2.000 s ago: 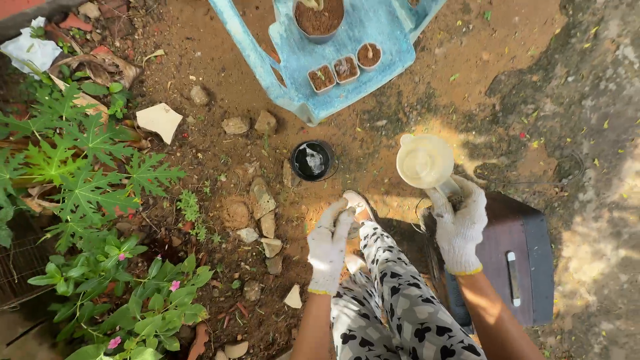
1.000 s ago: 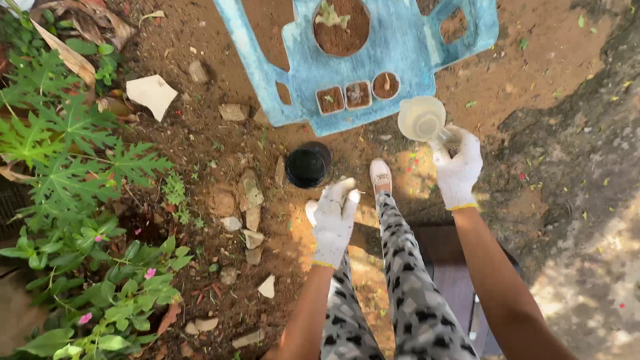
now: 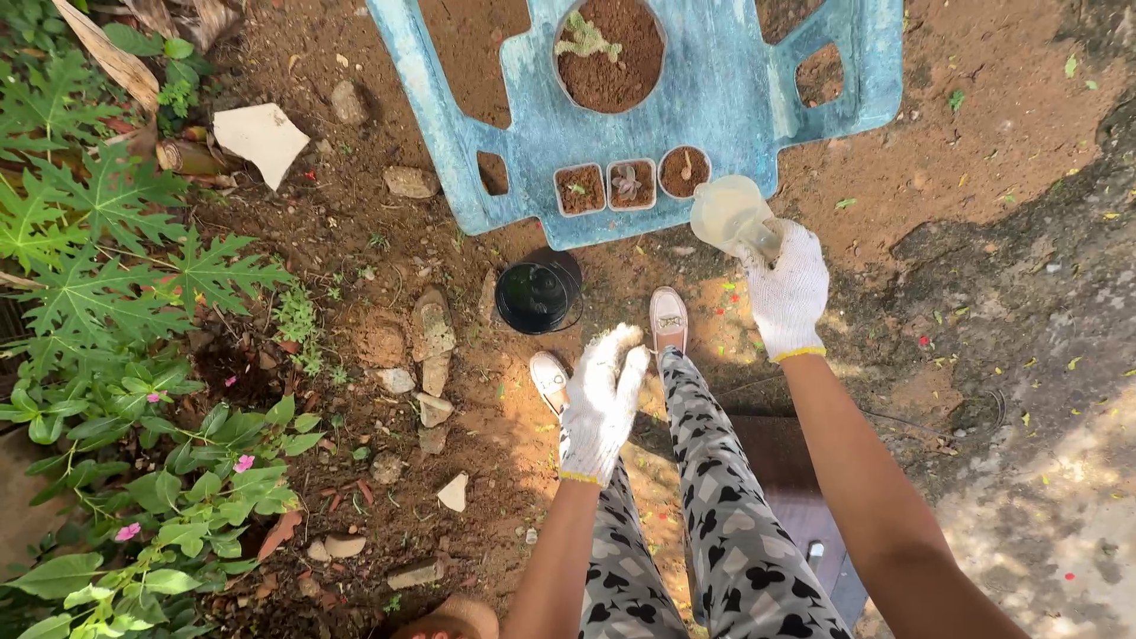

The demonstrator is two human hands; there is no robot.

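Observation:
My right hand (image 3: 788,280), in a white knit glove, grips the handle of a translucent plastic mug (image 3: 729,213) beside the front edge of a blue plastic chair (image 3: 612,232). My left hand (image 3: 606,395), also gloved, is empty with its fingers loosely curled, above my left shoe. On the chair stand a large round pot of soil with a cactus (image 3: 612,84), a small square pot with a seedling (image 3: 580,189), a square pot with a succulent (image 3: 631,185) and a small round pot (image 3: 684,171). A black bucket (image 3: 538,293) with dark liquid stands on the ground.
Leafy plants with pink flowers (image 3: 186,497) grow on the left. Stones (image 3: 433,328) and a broken white shard (image 3: 261,140) lie on the brown soil. A dark box-like object (image 3: 781,470) with a metal handle is partly hidden behind my legs. My shoes (image 3: 668,315) stand near the bucket.
The view has shifted forward, showing more of the chair. The mug in my right hand has come close to the chair's edge and the small round pot. My left hand stays empty.

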